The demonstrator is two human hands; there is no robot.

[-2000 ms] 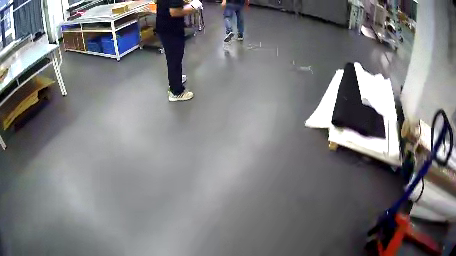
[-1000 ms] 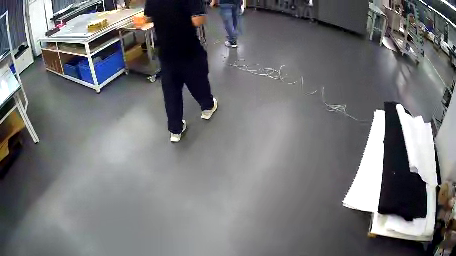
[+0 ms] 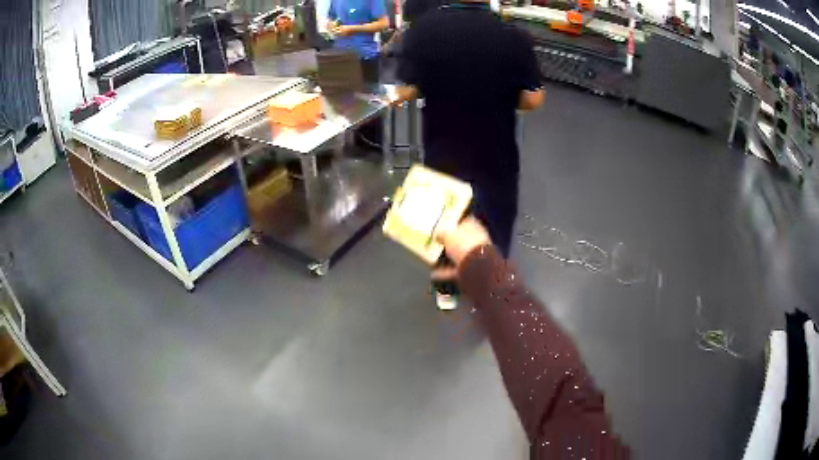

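My right hand (image 3: 460, 244) is stretched forward near the middle of the view, in a dark red speckled sleeve. It grips the lower right edge of a palm-sized tan-yellow rectangular block with a pale centre, probably a cutting die (image 3: 427, 212). The block is held up in the air, tilted, above the floor. My fingers are blurred and partly hidden. My left hand is out of the picture.
A person in dark clothes (image 3: 471, 99) stands directly ahead. A white table (image 3: 117, 121) with yellow stacks is left, beside a metal table (image 3: 346, 117) bearing an orange stack (image 3: 296, 109). Another person in blue (image 3: 359, 36) is behind. Cords (image 3: 584, 255) lie on the floor.
My right hand with the tan block has come into view. The tables and the person in dark clothes look nearer. The black and white sheets have shifted to the lower right edge.
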